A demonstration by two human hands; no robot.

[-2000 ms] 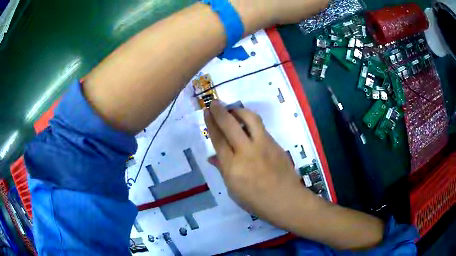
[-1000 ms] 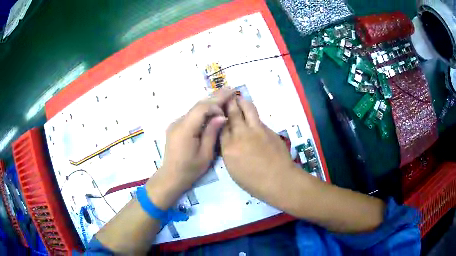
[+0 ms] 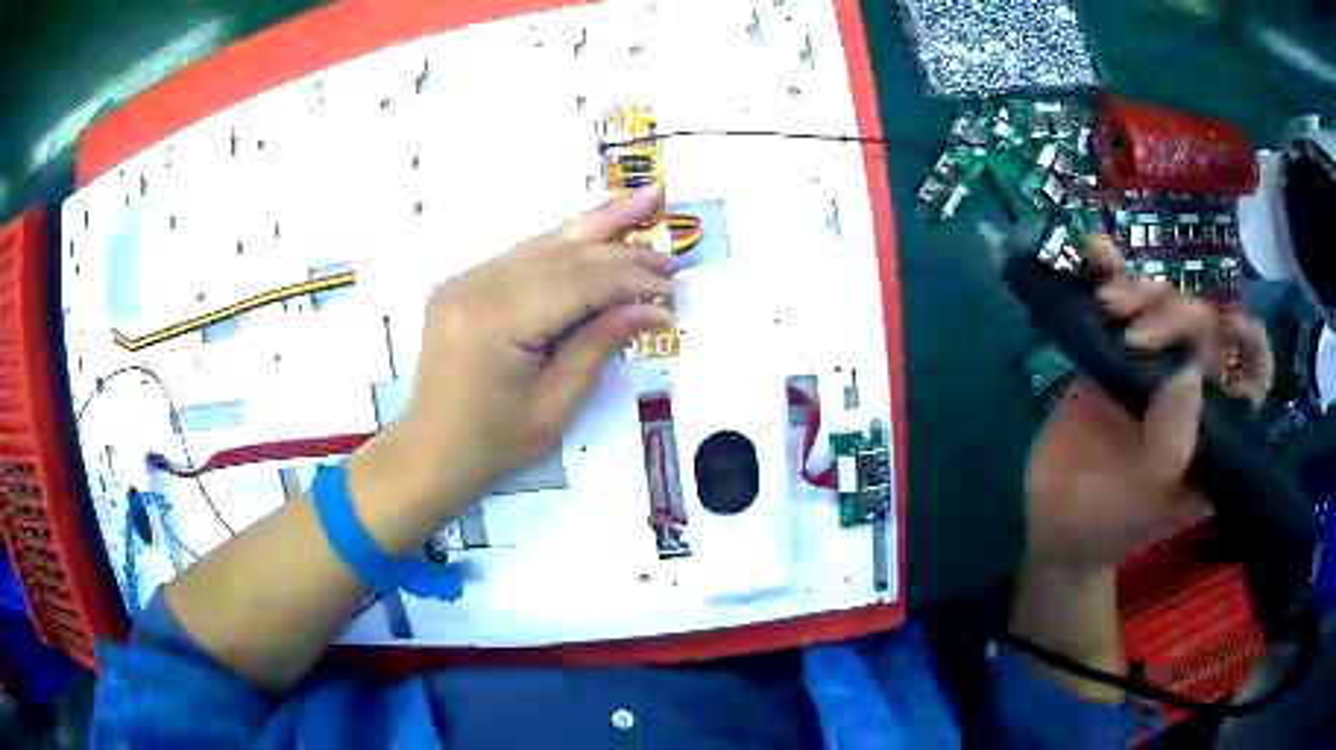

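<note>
The white panel (image 3: 498, 161) lies in front of me on its orange-red carrier. A yellow-orange circuit board (image 3: 633, 154) sits on the panel's upper middle, with a thin dark wire running right from its upper end. My left hand (image 3: 550, 315), with a blue wrist strap, lies over the board's lower part, fingertips on or just above it. Whether it grips anything is hidden. My right hand (image 3: 1158, 366) is off the panel at the right, closed around the black electric screwdriver (image 3: 1077, 315), whose blurred tip points up and left.
Small green circuit boards (image 3: 1026, 139) lie on the green bench at the right, beside red bubble wrap (image 3: 1194, 147) and a silvery speckled pack (image 3: 1004, 44). Orange slotted racks stand at the left (image 3: 32, 484) and lower right (image 3: 1201, 623). A red flat cable (image 3: 286, 450) crosses the panel.
My right hand has left the panel and picked up the screwdriver from the bench. My left hand came down across the panel and now stays alone at the yellow-orange board.
</note>
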